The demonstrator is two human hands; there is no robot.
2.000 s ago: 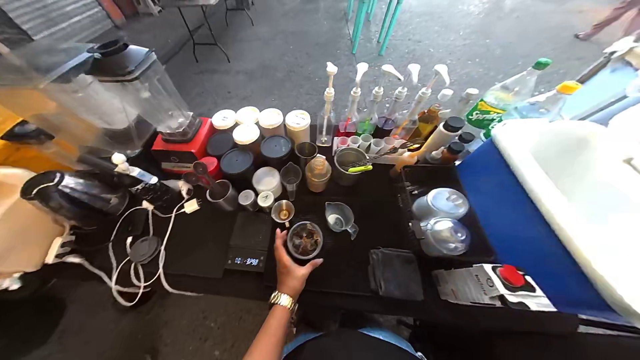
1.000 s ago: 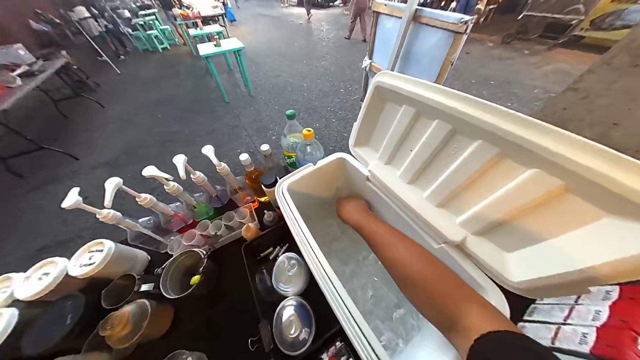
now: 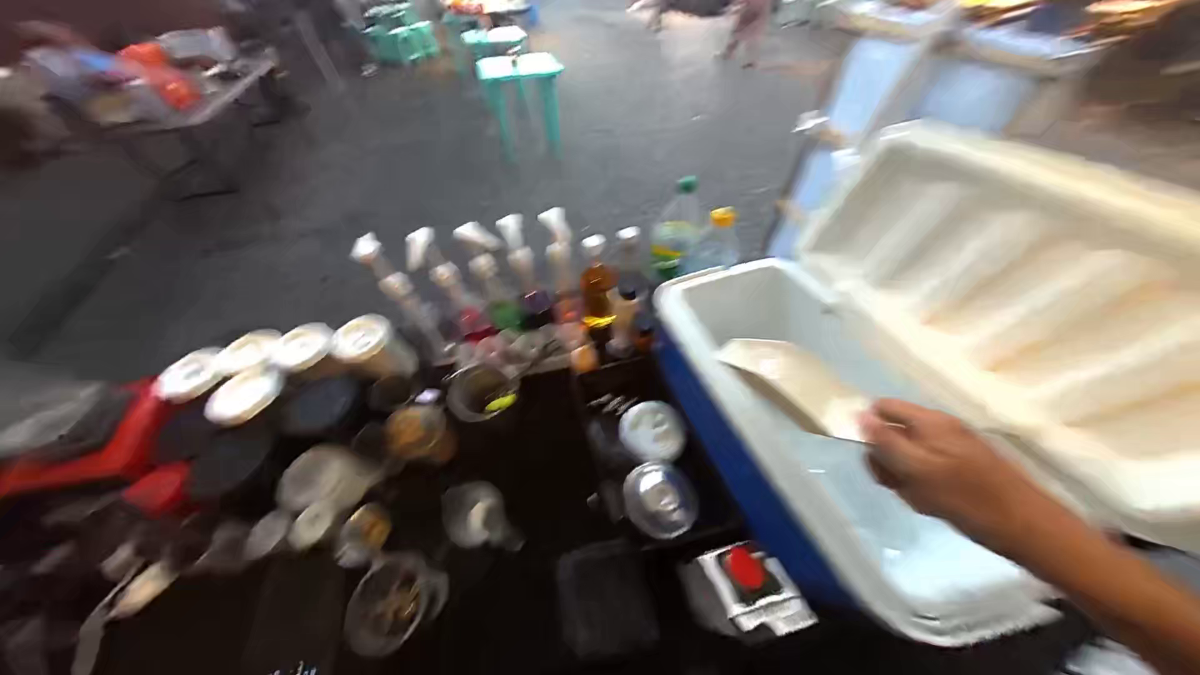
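In the head view my right hand [image 3: 923, 459] is closed on the handle of a pale scoop [image 3: 797, 380], held over the inside of a blue and white cooler [image 3: 750, 441]. Ice [image 3: 937, 553] shows as a pale mass in the cooler's lower part. The scoop's contents are too blurred to tell. My left hand is out of view. On the black table, a clear cup [image 3: 386, 605] with dark contents stands at the lower left, with a clear pitcher [image 3: 476, 514] to its upper right.
The cooler's raised lid [image 3: 1031, 300] leans back on the right. Pump bottles [image 3: 487, 272] and soda bottles [image 3: 677, 230] line the far table edge. White-lidded jars [image 3: 366, 342], two metal-lidded jars [image 3: 660, 500] and an open packet [image 3: 757, 589] stand nearer.
One second ago my right hand was deep in the cooler; now it is higher, holding the scoop. The left hand, beside the cup two seconds ago, is gone from view. The view has swung greatly.
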